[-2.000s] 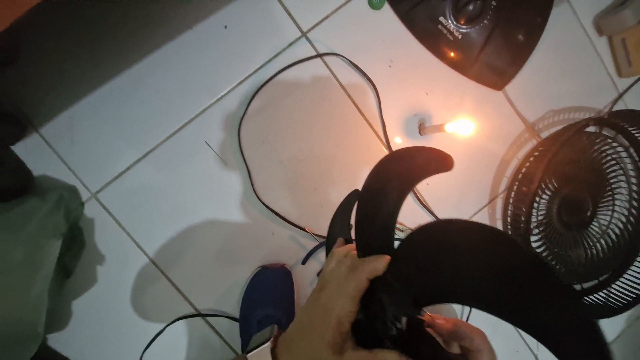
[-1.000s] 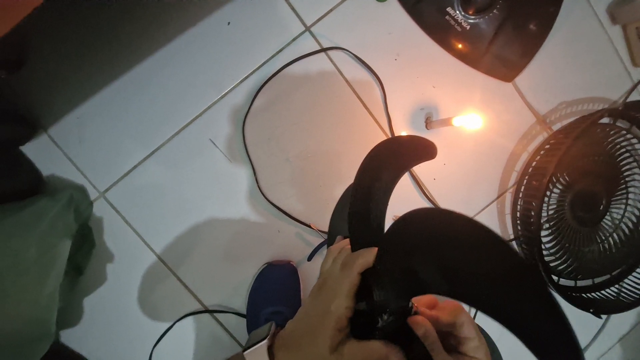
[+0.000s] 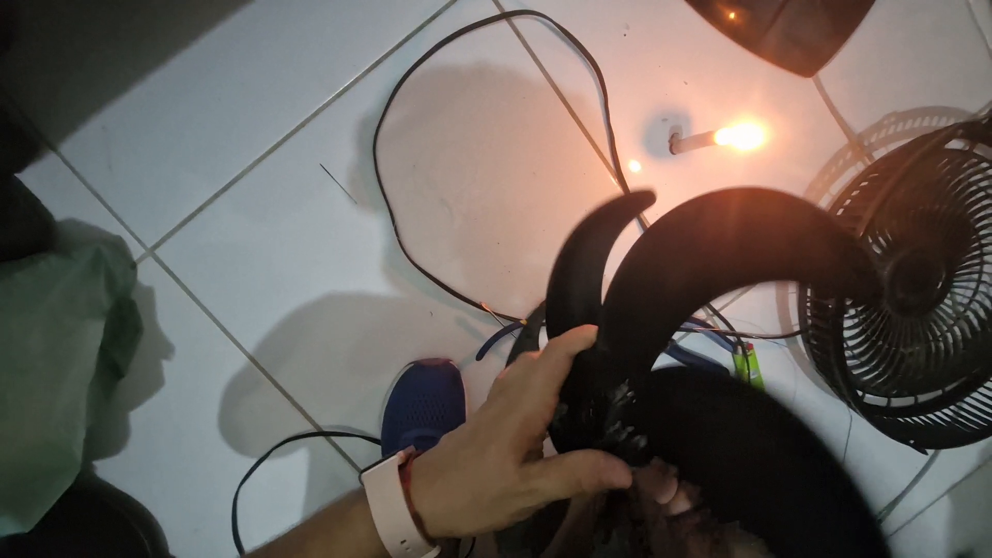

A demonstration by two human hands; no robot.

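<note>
My left hand [image 3: 511, 449], with a pale watch strap at the wrist, grips the hub of a black plastic fan blade [image 3: 721, 232] at the lower middle. The curved blades fan out above and to the right of the hub. My right hand [image 3: 682, 504] is at the lower side of the hub, dim and partly hidden by a blade; its fingertips are near the hub's centre. Whether a small part sits between them cannot be made out. Beyond the blades, a lit candle [image 3: 697, 142] stands on the tiled floor.
A black fan grille with its motor housing [image 3: 914, 279] lies at right. A dark fan base [image 3: 790, 31] is at the top. A black cable [image 3: 380, 155] loops over the tiles. Blue-handled pliers [image 3: 697, 353] and a green lighter [image 3: 748, 366] lie behind the blades. A blue shoe [image 3: 425, 403] and green cloth [image 3: 62, 310] are nearer.
The fan blade has turned in my hands, so its blades point differently. My right hand, plainly seen at the hub a second ago, is now mostly in shade behind a blade.
</note>
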